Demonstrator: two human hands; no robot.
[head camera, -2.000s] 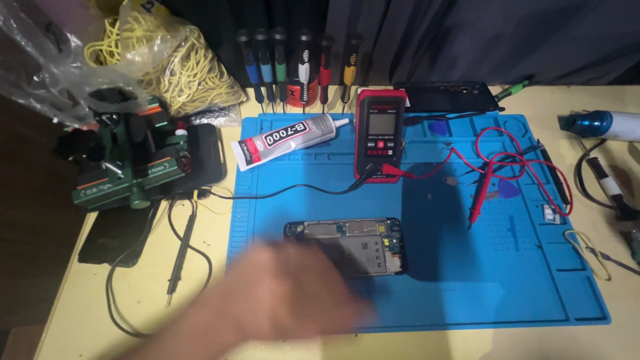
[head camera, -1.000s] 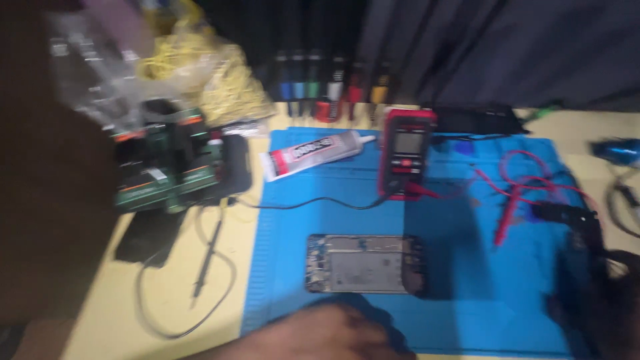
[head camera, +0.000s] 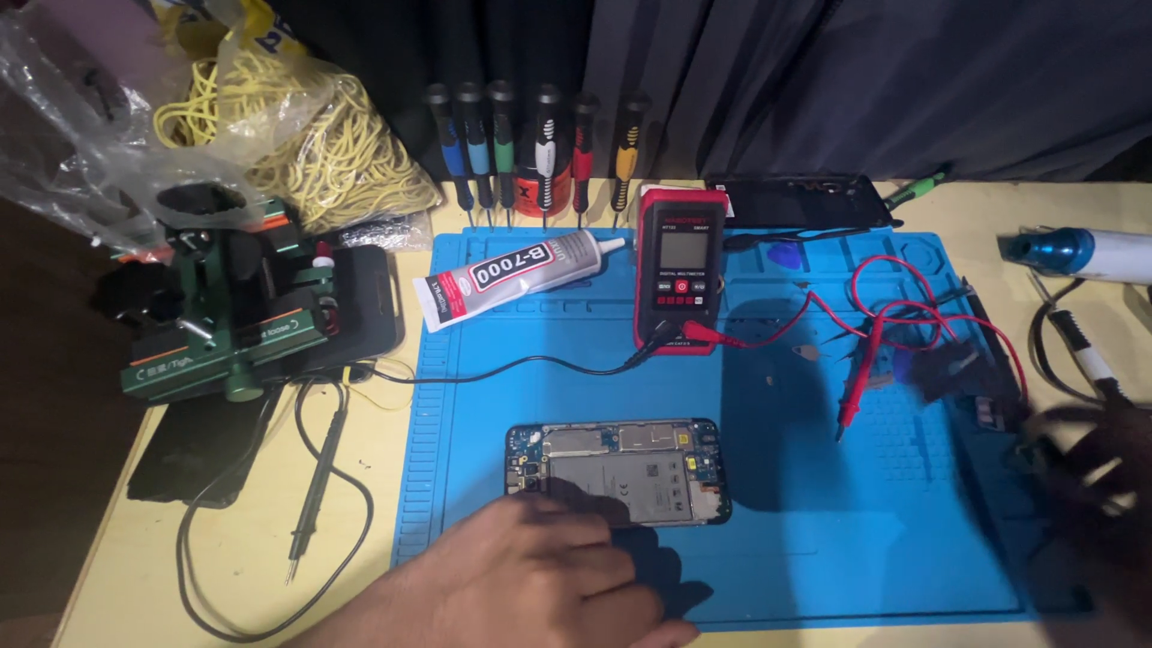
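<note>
An opened smartphone (head camera: 666, 486) lies crosswise on the blue silicone work mat (head camera: 864, 567), its battery and circuit board showing. My left hand (head camera: 558, 576) is at the phone's near left edge, fingers bent and partly over it; whether they grip anything is hidden. At the far right, a dark, blurred shape that appears to be my right hand (head camera: 1080, 486) is beside the mat; its fingers cannot be made out. Beyond the phone stand a red and black digital multimeter (head camera: 681, 270) and a B-7000 glue tube (head camera: 517, 279). The red test probe (head camera: 861, 387) lies on the mat.
Several screwdrivers (head camera: 546, 153) stand along the mat's back edge. At left are a green clamp fixture (head camera: 234, 342), a bag of yellow cord (head camera: 315, 153) and the black probe (head camera: 315, 486). A blue and white tool (head camera: 1080, 255) and a cable lie at right.
My left hand, blurred over the phone's near side two seconds ago, is now at its near left edge. A dark shape, apparently my right hand, has come in at the right.
</note>
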